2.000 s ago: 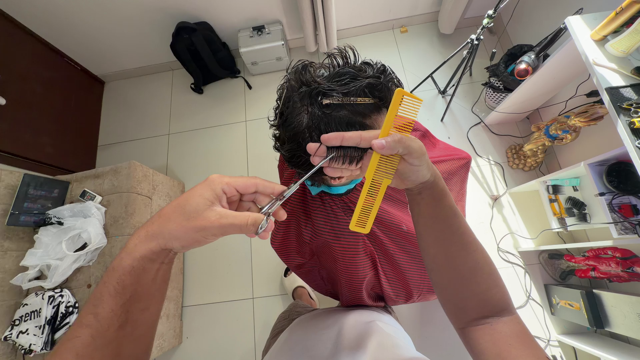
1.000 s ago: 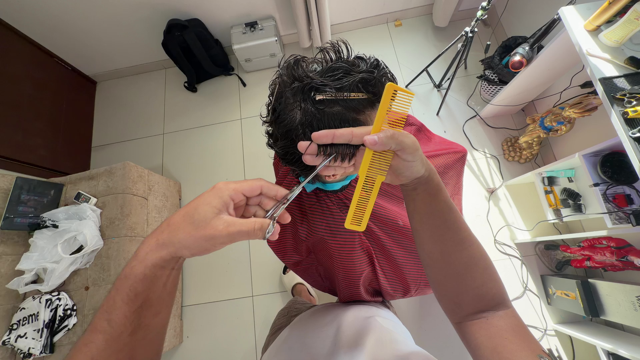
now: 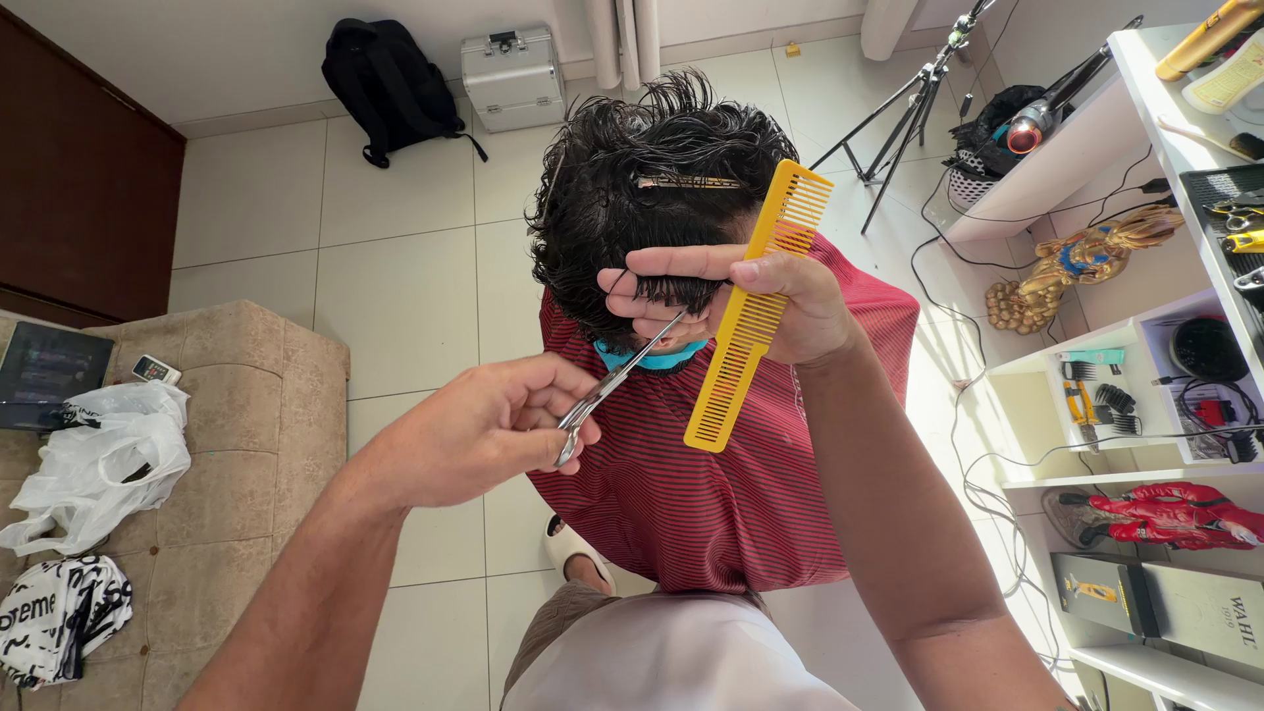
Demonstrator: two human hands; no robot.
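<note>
A person with dark, damp, wavy hair (image 3: 592,217) sits in a red striped cape (image 3: 671,494) with a turquoise neck band (image 3: 642,357). My left hand (image 3: 494,420) holds metal hair scissors (image 3: 617,375) by the handles, their tips at the hair between my right fingers; whether the blades are apart is hard to tell. My right hand (image 3: 780,296) pinches a short lock of hair (image 3: 676,289) between its fingers, while a yellow comb (image 3: 741,351) is held by its thumb and palm, tilted. A hair clip (image 3: 688,183) lies flat in the hair above.
A tufted beige seat (image 3: 227,415) at left bears a white plastic bag (image 3: 109,464). Behind are a black backpack (image 3: 385,89), a silver case (image 3: 513,79) and a tripod (image 3: 923,89). White shelves (image 3: 1076,479) with tools stand at right, with loose cables (image 3: 973,474) beside them.
My left hand and the scissors have shifted slightly right along the held lock. My right hand keeps its hold on the hair and the comb.
</note>
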